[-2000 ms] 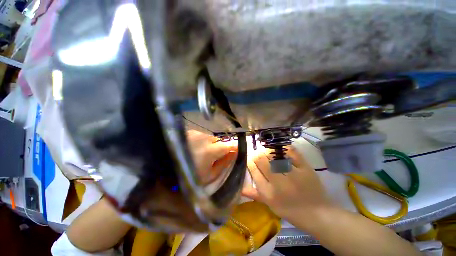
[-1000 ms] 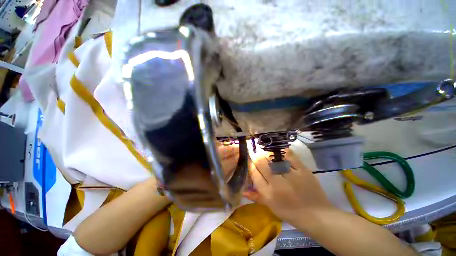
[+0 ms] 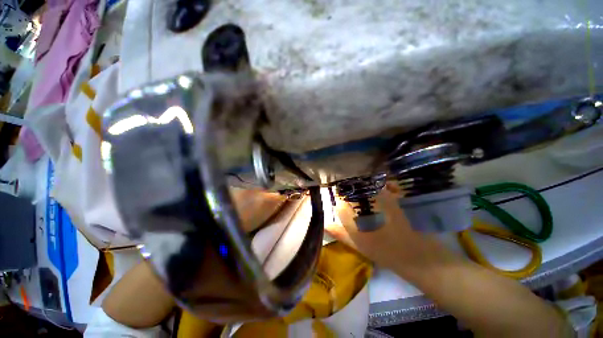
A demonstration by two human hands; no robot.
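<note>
The sewing machine head [image 3: 397, 72] fills the top of the view, with its shiny curved take-up guard [image 3: 165, 178] large at left. My left hand [image 3: 254, 210] is partly behind the guard, near the lit needle area; its fingers are mostly hidden. My right hand [image 3: 380, 231] lies on the cloth just right of the needle, partly behind the tension knobs, its fingertips hidden. Pale cloth [image 3: 284, 231] runs between my hands under the glow. Mustard and off-white cloth [image 3: 337, 270] bunches below, at the table's front edge.
Scissors with a green loop [image 3: 542, 214] and a yellow loop [image 3: 506, 267] lie at right. A measuring scale [image 3: 410, 313] runs along the front edge. Off-white cloth with mustard bands [image 3: 79, 145] and pink cloth [image 3: 69, 53] are at left, beside a blue-and-white machine [image 3: 58, 231].
The view has shifted, and the guard moved right, then partly back left. Pale cloth now shows between my hands, which are further apart. My right hand stays by the needle.
</note>
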